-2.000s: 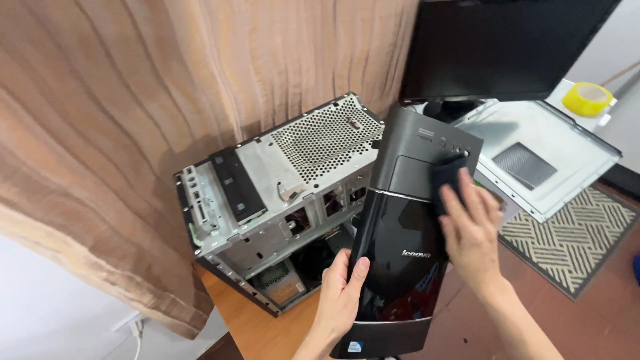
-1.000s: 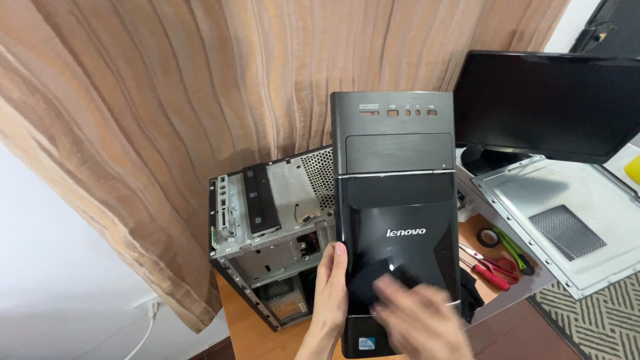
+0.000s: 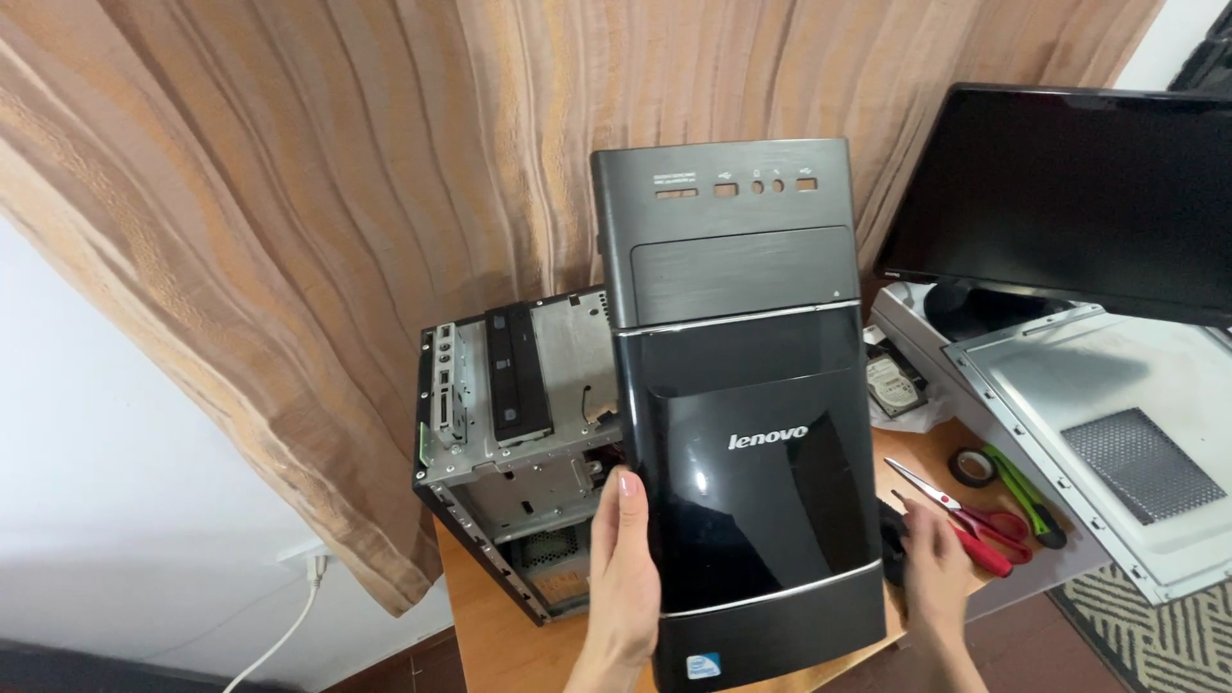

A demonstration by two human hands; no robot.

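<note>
The black Lenovo front panel of a desktop computer (image 3: pixel 751 404) stands nearly upright, its glossy face toward me. My left hand (image 3: pixel 624 568) grips its left edge, with the thumb on the front. Beyond the panel's lower right edge is my right hand (image 3: pixel 934 568), its fingers curled beside a dark cloth (image 3: pixel 893 544); whether it holds the cloth I cannot tell. Behind the panel sits the opened metal computer case (image 3: pixel 568 366), with a black optical drive (image 3: pixel 518 371) in its front, partly hidden by the panel.
Red-handled scissors (image 3: pixel 1001 525), a red-handled tool (image 3: pixel 982 553), black tape (image 3: pixel 972 466) and a green-and-black cutter (image 3: pixel 1025 496) lie on the wooden table (image 3: pixel 481 626). A hard drive (image 3: pixel 893 383), a monitor (image 3: pixel 1068 202) and a metal side panel (image 3: pixel 1049 385) are at the right. A curtain (image 3: pixel 385 192) hangs behind.
My right hand has moved off the panel's face, where it was rubbing with the dark cloth, to beyond its right edge. My left hand still holds the panel, which was tilted two seconds ago.
</note>
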